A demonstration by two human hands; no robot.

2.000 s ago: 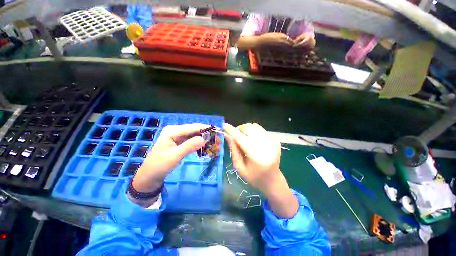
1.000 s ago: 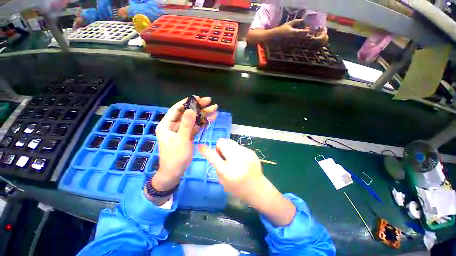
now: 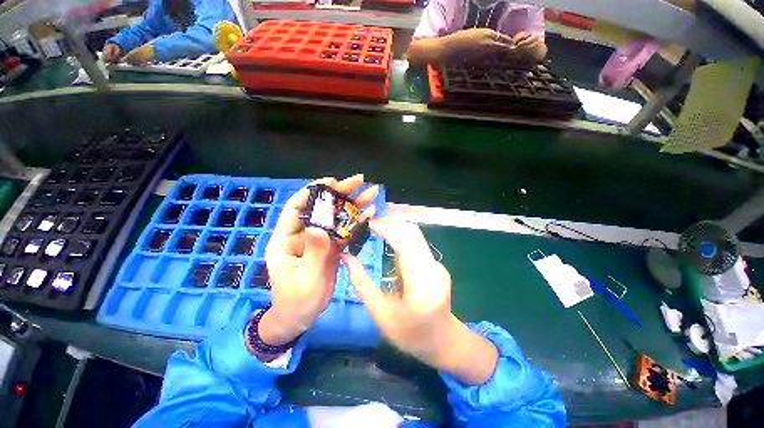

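Note:
An opened dark square device unit (image 3: 328, 209) with a white patch and orange-gold parts inside is held above the blue tray (image 3: 151, 305). My left hand (image 3: 300, 259) holds it between thumb and fingers, palm up. A dark flap hangs at its lower right side. My right hand (image 3: 410, 288) is just right of the unit, its fingertips by the flap; whether they touch or hold it is unclear. The blue tray has dark units in many of its pockets.
A black tray (image 3: 84, 242) lies left. Thin white frames (image 3: 434, 252) lie beyond my right hand. A white card (image 3: 561, 278), blue tool (image 3: 616, 301), thin rod (image 3: 603, 349), orange block (image 3: 655, 378) and small fan (image 3: 708, 249) are right. Red trays (image 3: 310, 63) and two people are opposite.
My left hand has turned the unit so its inside shows. My right hand has risen to the unit's right side. The person opposite on the left has leaned further into view.

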